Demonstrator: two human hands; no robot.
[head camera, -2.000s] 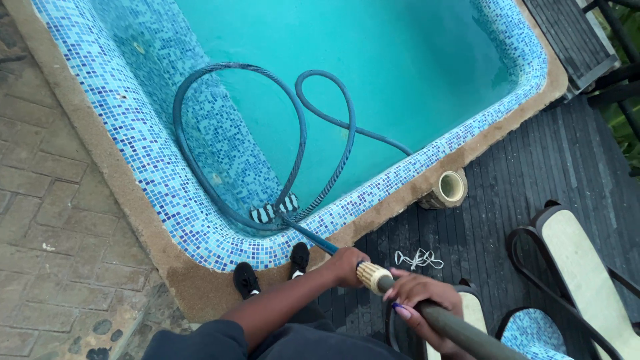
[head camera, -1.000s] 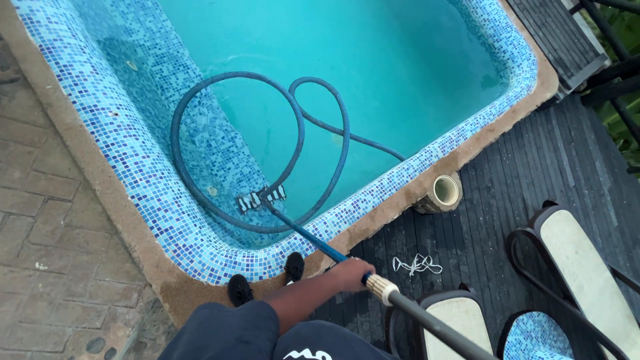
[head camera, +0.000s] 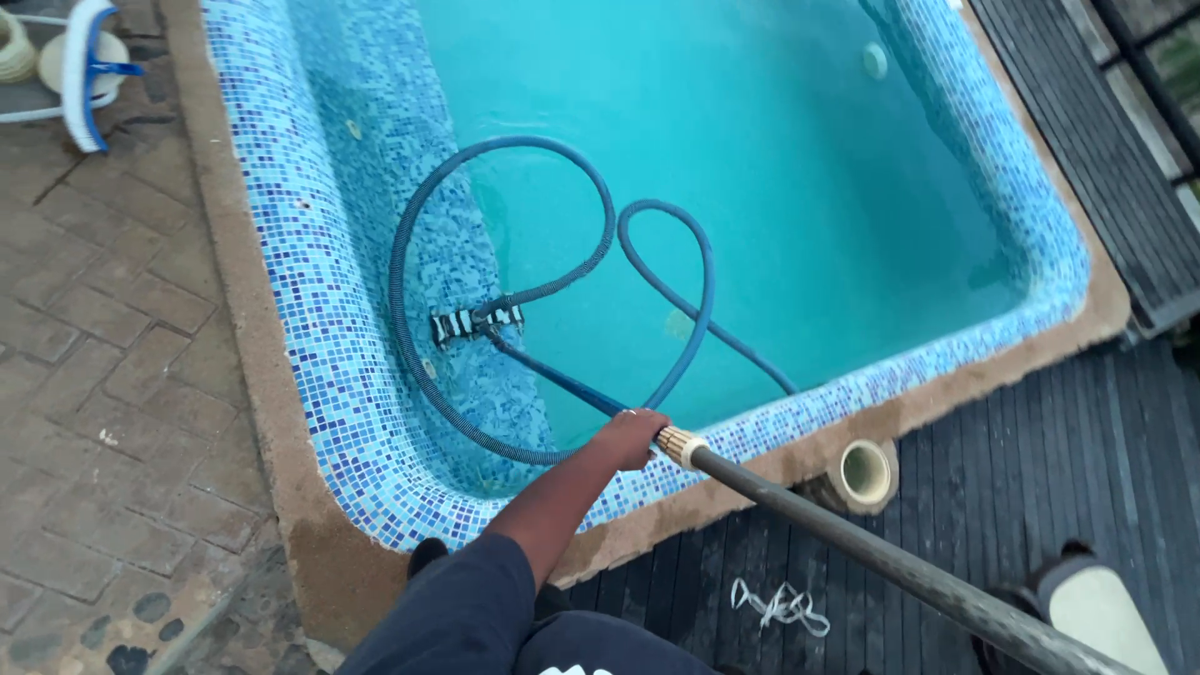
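Observation:
My left hand (head camera: 634, 441) grips the blue section of a telescopic pole (head camera: 872, 553), just beyond its cream locking collar (head camera: 680, 447). The pole slants down into the pool and ends at a black-and-white vacuum head (head camera: 476, 322) under water, on the mosaic ledge. A blue ribbed hose (head camera: 398, 272) joins the head and loops across the water towards the near tiled wall. The grey rear part of the pole runs out of view at the lower right. My right hand is not in view.
The tiled pool edge (head camera: 309, 375) has a rough stone coping. A round skimmer opening (head camera: 864, 472) and a tangled white cord (head camera: 780, 607) are on the dark decking. A blue-and-white pool brush (head camera: 82, 75) is at upper left, a lounger (head camera: 1102, 614) at lower right.
My left arm has stretched out further over the pool edge with the pole. The vacuum head has moved away along the ledge. My right hand, on the pole two seconds ago, has left the view.

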